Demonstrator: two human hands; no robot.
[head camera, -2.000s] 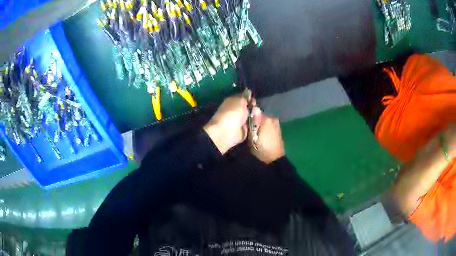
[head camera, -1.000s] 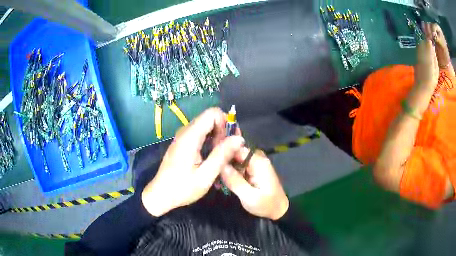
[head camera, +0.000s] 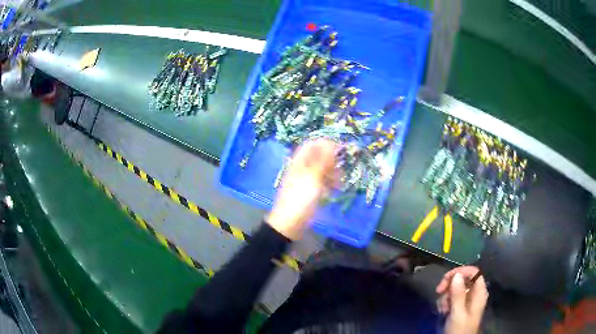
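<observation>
My left hand (head camera: 304, 182) is over the blue tray (head camera: 255, 194), above the front part of its loose heap of circuit boards (head camera: 294, 111). Its fingers are blurred against the boards, so I cannot tell whether they hold one. My right hand (head camera: 464, 297) is at the lower right, off the bench's front edge. It pinches a small brownish hand tool (head camera: 474, 279), mostly hidden by the fingers. The boards are narrow and green with dark leads and yellow ends.
Right of the tray, yellow-handled pliers (head camera: 433, 228) lie below a fanned board pile (head camera: 480, 176). Another pile (head camera: 186, 81) lies left of the tray. A grey post (head camera: 446, 52) stands behind. Orange clothing (head camera: 578, 319) shows at the lower right corner.
The view has swung left, centring the tray. My hands have parted: the left moved to the tray, the right stayed back with the tool. The board they held together is no longer distinguishable.
</observation>
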